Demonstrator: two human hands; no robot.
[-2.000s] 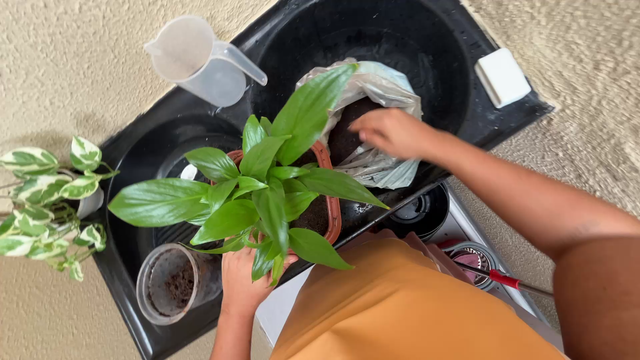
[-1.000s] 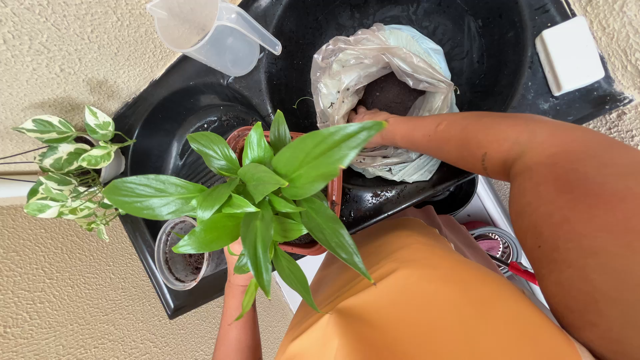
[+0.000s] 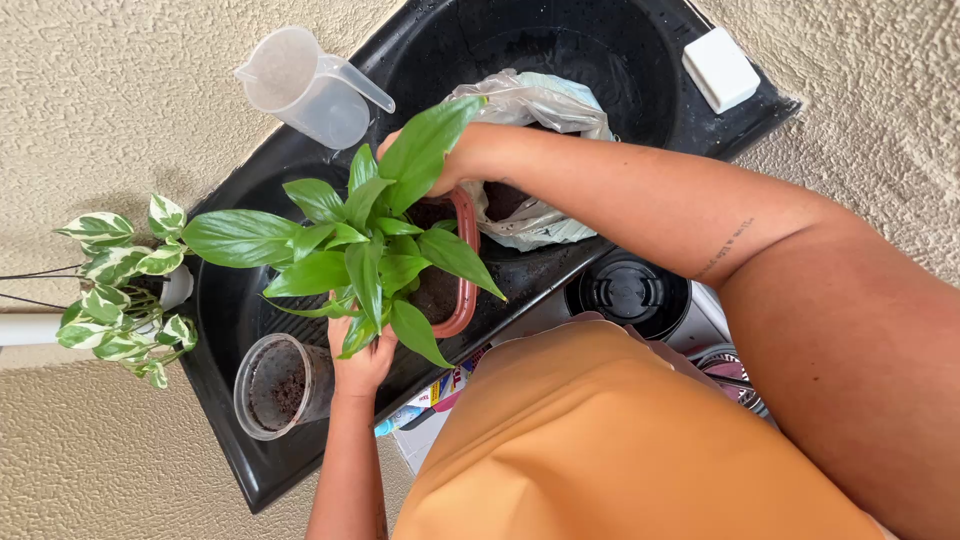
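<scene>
A leafy green plant (image 3: 367, 247) stands in a reddish-brown plastic pot (image 3: 470, 262) with dark soil in it. My left hand (image 3: 365, 360) is at the pot's near left side, its fingers hidden under the leaves. Above the pot's far edge is my right hand (image 3: 442, 165), largely covered by a big leaf; what it holds cannot be seen. Right of the pot, a crumpled plastic bag (image 3: 547, 105) of dark soil lies open, partly behind my right forearm. A clear plastic cup (image 3: 281, 386) with some soil in it is left of my left hand.
The black sink (image 3: 630, 52) spans the view, with a clear measuring jug (image 3: 322, 97) at its far edge and a white block-shaped object (image 3: 720, 69) at the right corner. A variegated plant (image 3: 120, 270) hangs at the left wall. Below are a black round container (image 3: 628, 289) and packages.
My right hand has moved left from the soil bag to above the far side of the pot. My left hand stays by the pot.
</scene>
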